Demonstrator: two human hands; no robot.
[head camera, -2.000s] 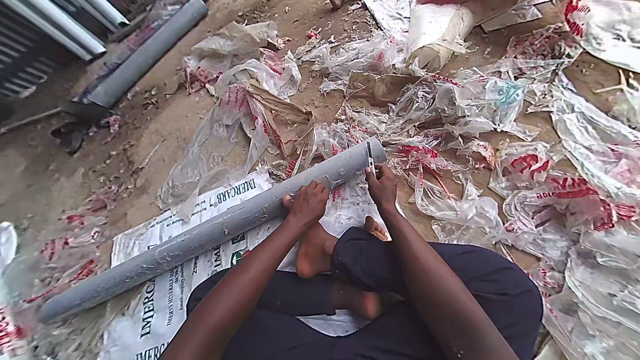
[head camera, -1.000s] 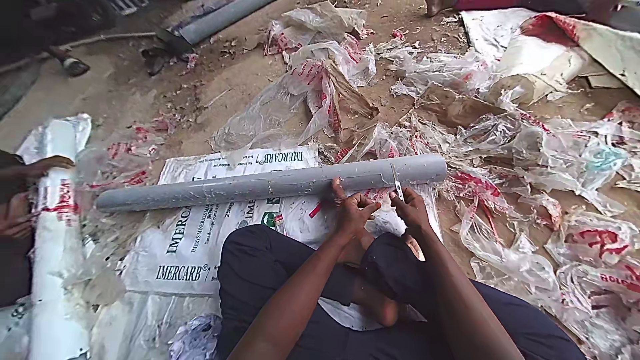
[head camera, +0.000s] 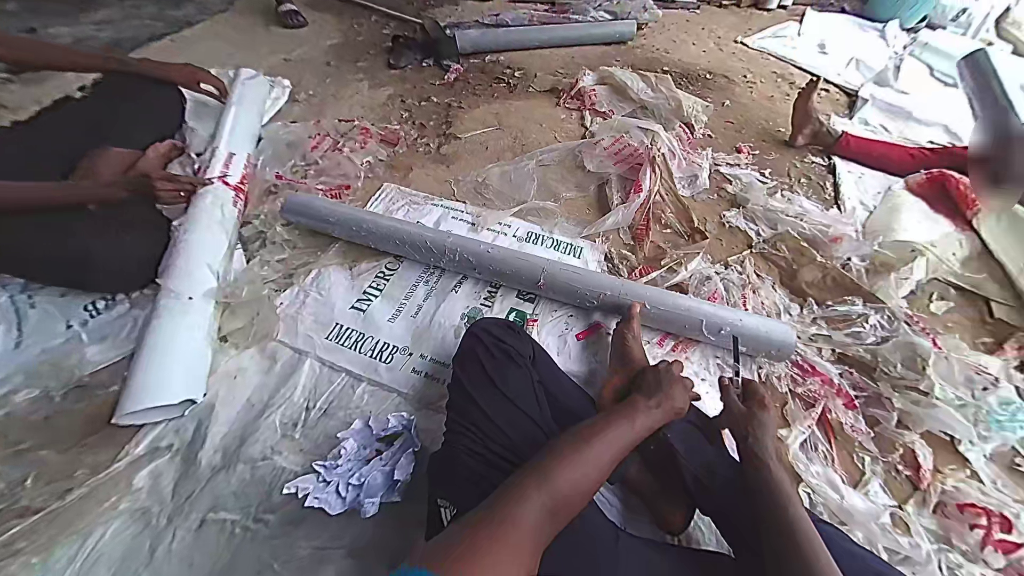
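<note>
A long grey plastic pipe (head camera: 528, 272) lies across printed white sacks (head camera: 344, 320), with shreds of film clinging to its surface. My right hand (head camera: 748, 412) grips a small blade tool (head camera: 736, 360), whose tip stands at the near side of the pipe's right end. Just below the pipe, my left hand (head camera: 664, 392) is closed beside my bare foot (head camera: 626, 352), its fingers curled. Whether a small scrap is between those fingers cannot be told. The toes of that foot touch or nearly touch the pipe.
At left, a co-worker's hands (head camera: 172, 186) are on a white-wrapped pipe (head camera: 200, 264). Crumpled plastic film (head camera: 640, 160) covers much of the ground at right. Another grey pipe (head camera: 552, 36) lies at the back. A crumpled pale cloth or paper (head camera: 360, 468) is near my knee. Another person's foot (head camera: 808, 120) shows at upper right.
The view has swung left, bringing in the co-worker with the white-wrapped pipe. My left hand was on the grey pipe two seconds ago and is now off it, below. The blade tool remains in my right hand.
</note>
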